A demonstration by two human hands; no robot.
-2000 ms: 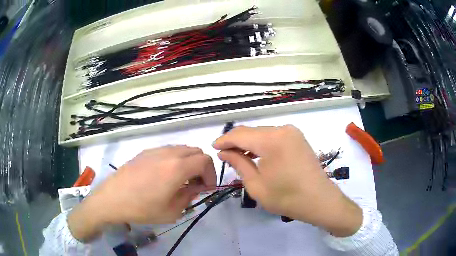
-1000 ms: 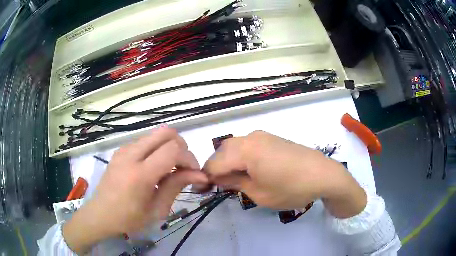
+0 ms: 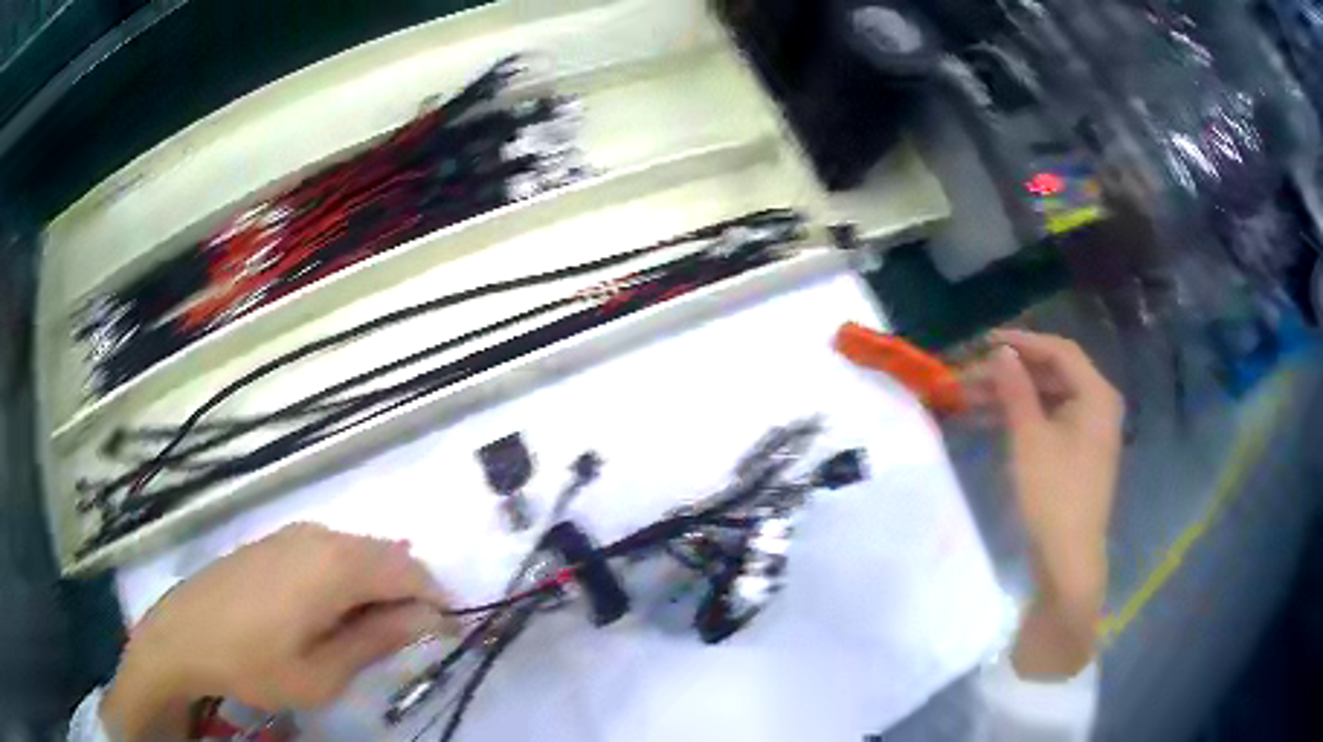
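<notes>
The wire harness (image 3: 653, 534) lies across the white board (image 3: 900, 623), blurred, with thin black and red wires meeting near the middle. A short black strip (image 3: 588, 574) crosses the wires there. My left hand (image 3: 290, 616) is at the board's left with fingertips closed on the thin wires running to the middle. My right hand (image 3: 1048, 420) is off the board's right edge, fingers bent beside the orange clamp (image 3: 903, 368); whether it touches the clamp or holds anything is unclear. A black pad (image 3: 507, 461) stands above the wires.
The cream tray (image 3: 479, 348) lies beyond the board, with red-and-black wires (image 3: 334, 218) in its middle compartment and long sleeved leads (image 3: 435, 348) in front. A grey machine with coloured buttons (image 3: 1066, 203) and black rolls (image 3: 856, 87) are at the upper right.
My right hand has left the wires at the middle and moved right, past the board's edge. My left hand has moved left and lower. The view has turned, and the strip and wires are uncovered.
</notes>
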